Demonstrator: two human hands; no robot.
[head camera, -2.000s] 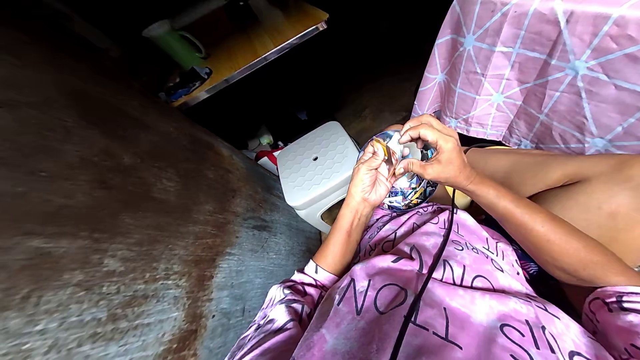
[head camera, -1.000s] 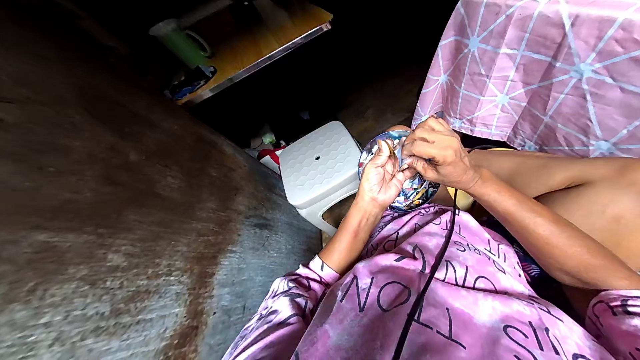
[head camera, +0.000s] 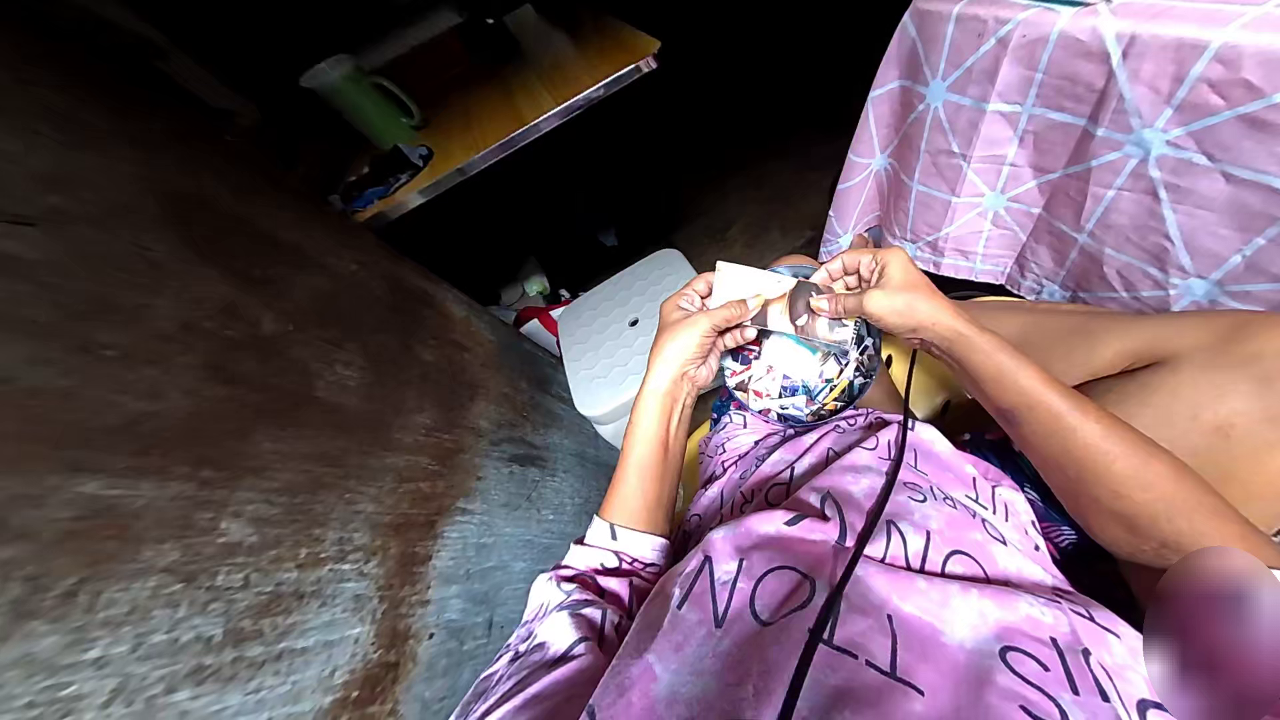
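Note:
A small printed sheet, paper or card (head camera: 745, 288), is stretched between my two hands above my lap. My left hand (head camera: 695, 335) pinches its left side between thumb and fingers. The right side is gripped by my right hand (head camera: 885, 290), thumb on top. Right below the sheet, a round container (head camera: 868, 385) rests on my lap, filled with many small cut strips and scraps of coloured paper or plastic (head camera: 790, 370). The sheet and my fingers hide the container's far part.
A white plastic stool (head camera: 620, 340) stands left of the container. Farther back, a green mug (head camera: 365, 105) sits on a wooden table (head camera: 520, 90). A pink patterned cloth (head camera: 1060, 150) hangs at upper right. A dark cord (head camera: 860, 560) crosses my shirt.
My hands have moved apart from their close position over the container. The printed sheet now shows spread between them, and more of the scraps below is visible.

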